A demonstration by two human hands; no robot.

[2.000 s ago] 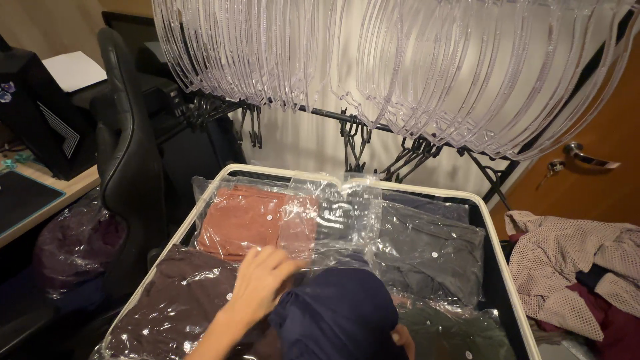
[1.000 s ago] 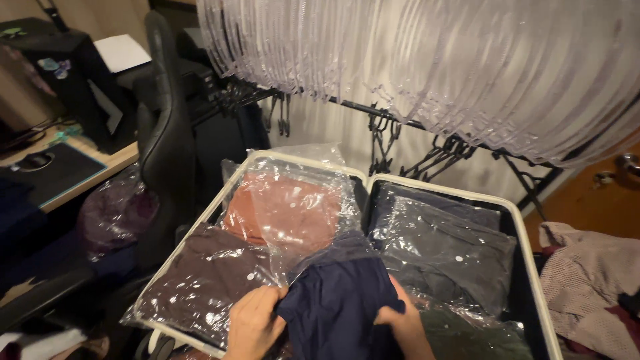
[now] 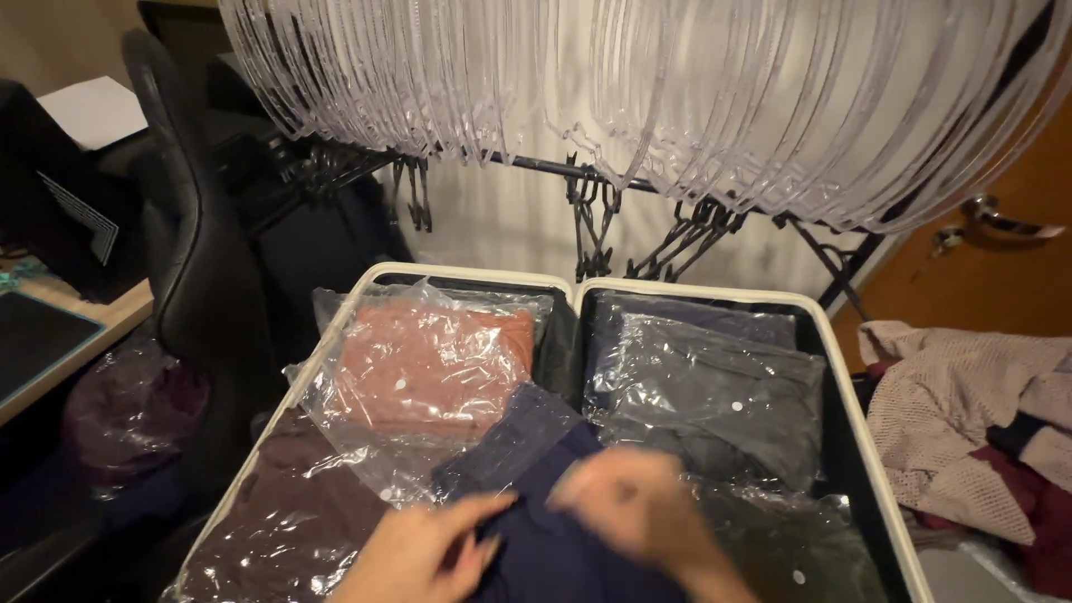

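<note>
A navy garment with a ribbed waistband point(image 3: 557, 502) lies over the near middle of an open suitcase point(image 3: 871, 444). My left hand point(image 3: 427, 544) pinches a dark bit of it at its left side. My right hand point(image 3: 628, 502), blurred by motion, is over its right side with the fingers curled; whether it grips the cloth cannot be told. Around it are clothes in clear plastic bags: a rust-orange one point(image 3: 435, 360) at the upper left, a dark brown one point(image 3: 293, 511) at the lower left, a dark grey one point(image 3: 720, 394) at the upper right and a dark green one point(image 3: 787, 544) at the lower right.
Clear plastic hangers point(image 3: 670, 92) hang in a dense row above a black rack point(image 3: 544, 165) with black clips. A black chair point(image 3: 197, 218) and a desk point(image 3: 126, 314) stand left. Knitted beige clothes point(image 3: 938, 419) are heaped right, below a wooden door point(image 3: 988, 285).
The navy garment, bunched two seconds ago, is now spread flatter with its waistband toward the far side. My right hand has moved inward over the cloth.
</note>
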